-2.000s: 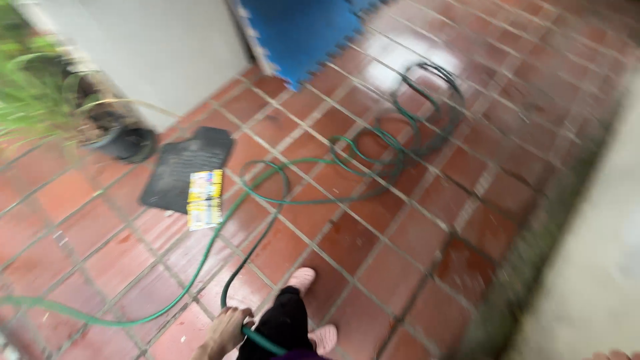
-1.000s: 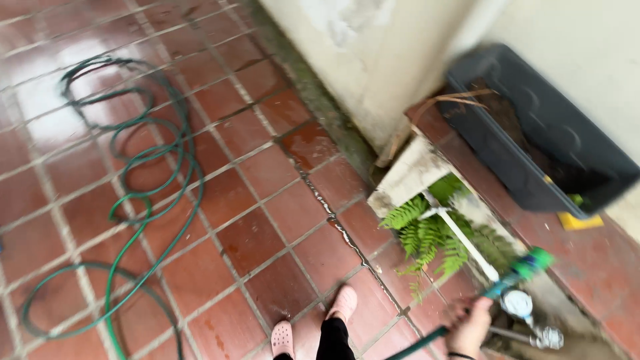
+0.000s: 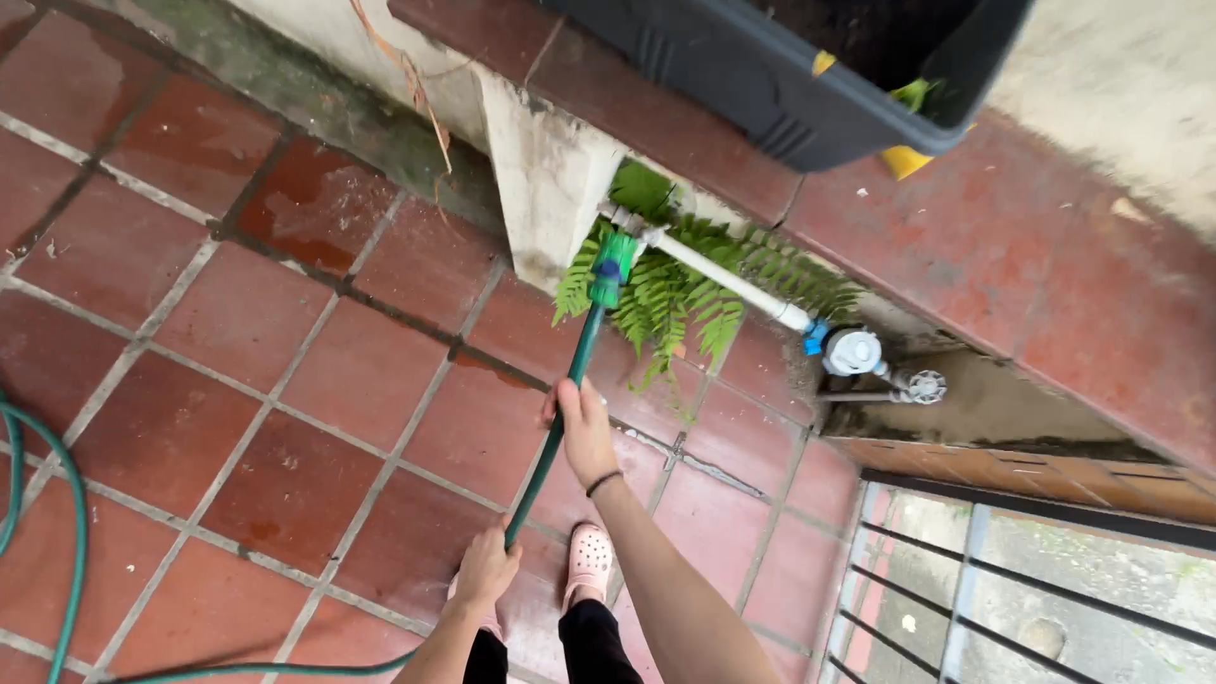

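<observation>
A green garden hose (image 3: 541,475) runs up from the bottom of the view between my hands to its green connector (image 3: 611,270). My right hand (image 3: 581,427) is closed round the hose below the connector. Lower down, my left hand (image 3: 489,562) grips the same hose. The connector lies over or against the end of a white pipe (image 3: 727,273) beside a pale concrete support; whether they are joined I cannot tell. Along that pipe sit a blue fitting (image 3: 815,336), a round water meter (image 3: 853,351) and a valve handwheel (image 3: 926,387).
Fern leaves (image 3: 674,294) hang under the pipe. Above is a red ledge (image 3: 950,256) bearing a dark plastic planter (image 3: 741,95). Loose hose coils (image 3: 71,532) lie on red floor tiles at the left. A barred metal gate (image 3: 959,589) stands lower right. Some tiles look wet.
One second ago the hose end was held up near the meter; now its connector is at the pipe's far end by the concrete support. My left hand has come into view on the hose.
</observation>
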